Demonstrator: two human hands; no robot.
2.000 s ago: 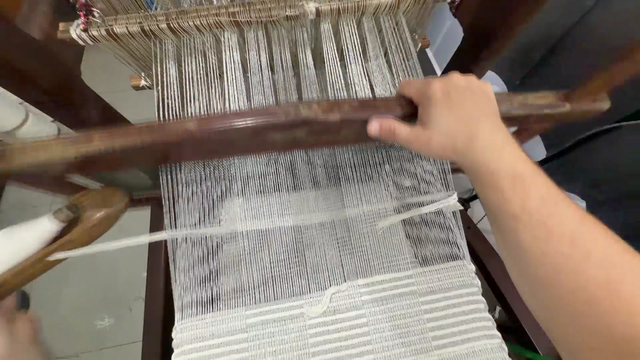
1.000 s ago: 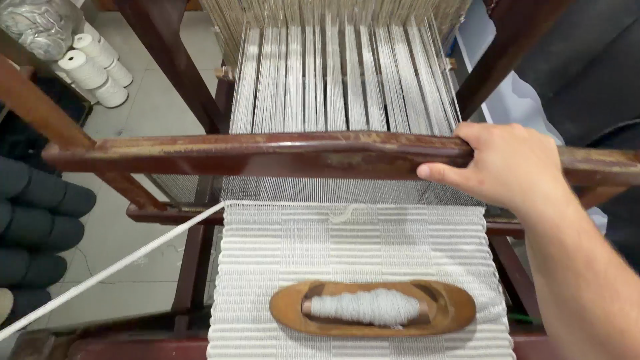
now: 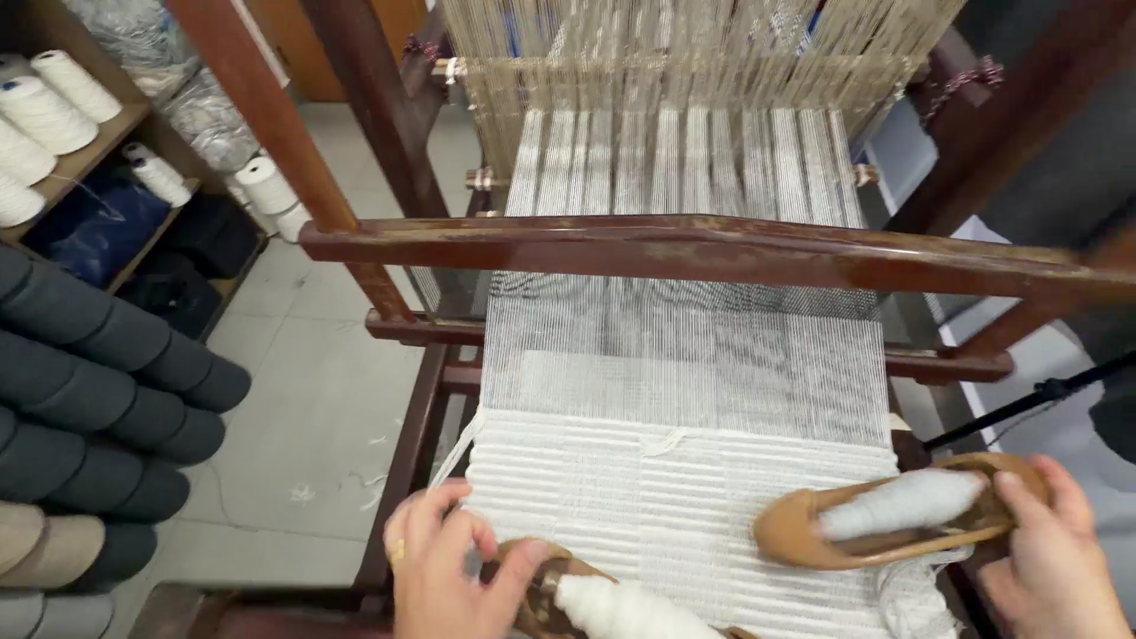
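My right hand (image 3: pixel 1047 541) grips the right end of a wooden boat shuttle (image 3: pixel 799 531) wound with pale grey yarn (image 3: pixel 901 506), above the right side of the striped white cloth (image 3: pixel 692 506). At the cloth's lower left, my left hand (image 3: pixel 457 559) has its fingers at the end of a second wooden shuttle (image 3: pixel 541 595) with thick white yarn (image 3: pixel 626 608); whether it grips it is unclear. A white weft strand (image 3: pixel 457 451) runs from the cloth's left edge down to that hand. The wooden beater (image 3: pixel 674 248) stands across the grey warp (image 3: pixel 639 355), away from the cloth's edge.
Heddles (image 3: pixel 692 80) hang behind the beater. Shelves with white yarn cones (image 3: pixel 49 115) stand at the upper left, above stacked dark rolls (image 3: pixel 106 355). A loose bundle of grey yarn (image 3: pixel 914 586) hangs by the cloth's right edge. A black rod (image 3: pixel 1038 399) juts in at the right.
My right hand has let go of the beater and taken the grey-yarn shuttle, which lay on the cloth. The beater now stands away from the cloth's edge. My left hand has come into view.
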